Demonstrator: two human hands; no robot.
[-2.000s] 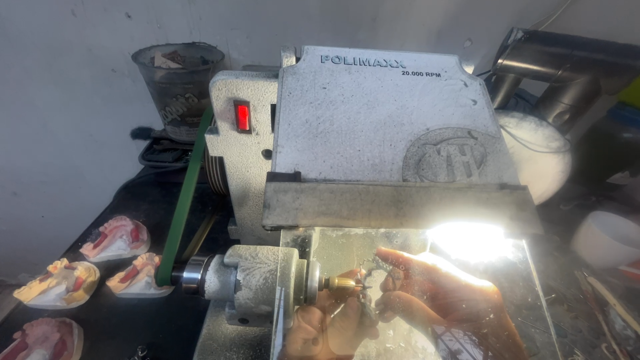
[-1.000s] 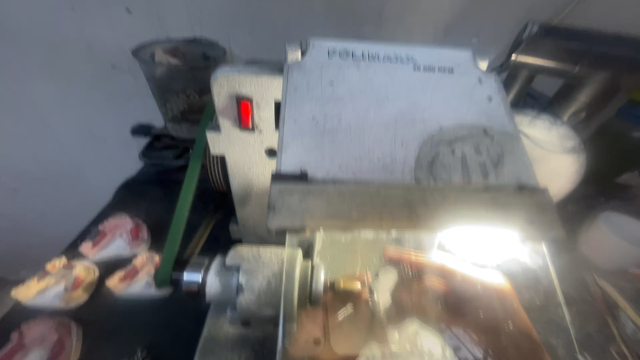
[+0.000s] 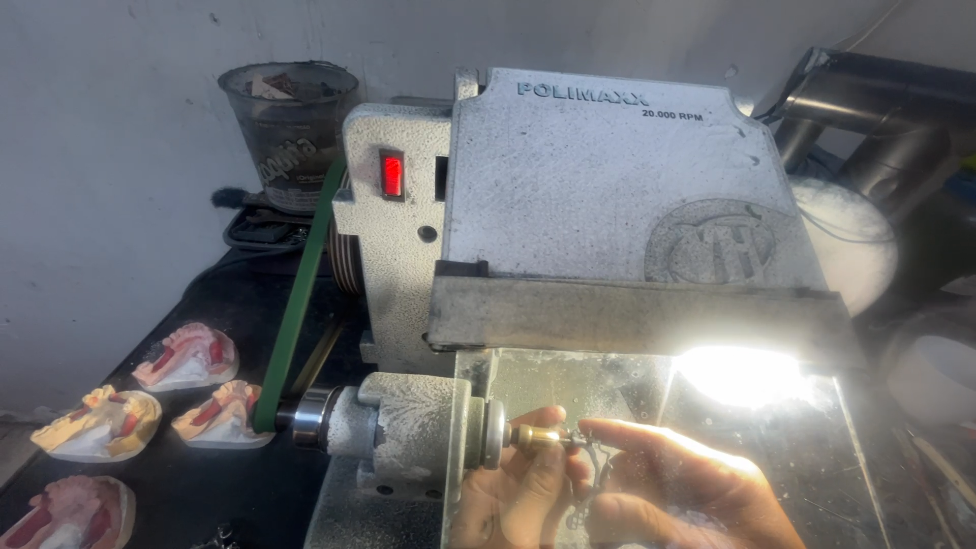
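Both hands are seen through the clear shield of a Polimaxx bench polishing machine. A thin grey metal dental framework lies between them, against the small tip at the end of the brass chuck. My left hand is below and around the chuck, its fingers close to the framework; its exact hold is partly hidden. My right hand grips the framework from the right with index finger and thumb. The red switch is lit, and a green belt runs down to the spindle.
Several dental casts with red patches stand on the dark surface at the left. Behind them are a plastic tub and a small black tray. A bright lamp glares at the shield. Dark pipes and a white container are at the right.
My hands have shifted about the chuck, and the framework is now seen hanging lower between them. In the middle frame both hands are blurred and lower. The casts and machine have stayed put.
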